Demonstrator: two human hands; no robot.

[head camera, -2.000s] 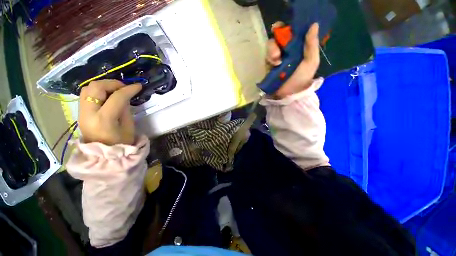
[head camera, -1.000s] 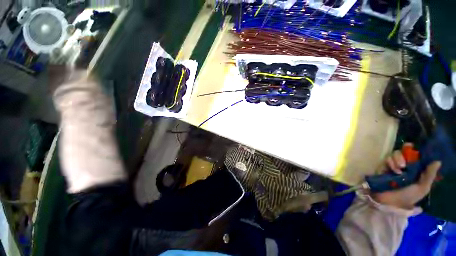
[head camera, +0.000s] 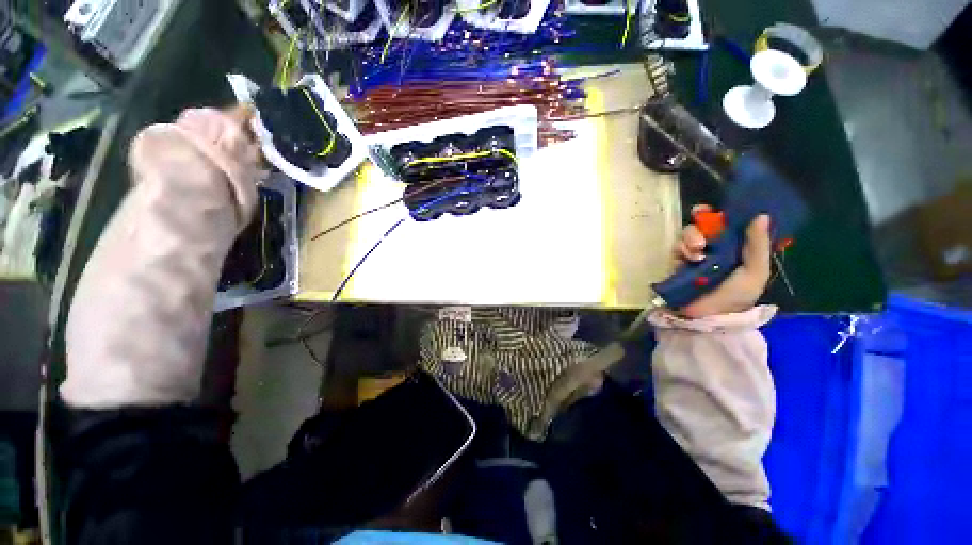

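My left hand (head camera: 229,126), partly hidden by its sleeve and a panel, holds the left edge of a white panel with a black socket module (head camera: 301,130) and yellow wire, tilted at the board's left. My right hand (head camera: 735,279) grips the dark blue pistol-grip tool (head camera: 762,202) with orange-red trigger, its nose pointing up-left. Another unit with a black lobed module (head camera: 458,176) lies on the white work board (head camera: 533,250), with a yellow wire across it and brown and blue wires trailing left. A further unit (head camera: 256,250) lies below the left-hand one.
Brown wires (head camera: 458,104) and blue wires (head camera: 480,48) lie behind the central unit. More white-framed units (head camera: 496,16) stand at the back. A dark round object (head camera: 661,144) and white discs (head camera: 778,72) are right rear. A blue bin (head camera: 815,426) stands at right; striped cloth (head camera: 501,367) hangs in front.
My left hand has come back from the far left and now holds another unit beside the board. My right hand still grips the tool, now raised beside the board's right edge. The view has shifted.
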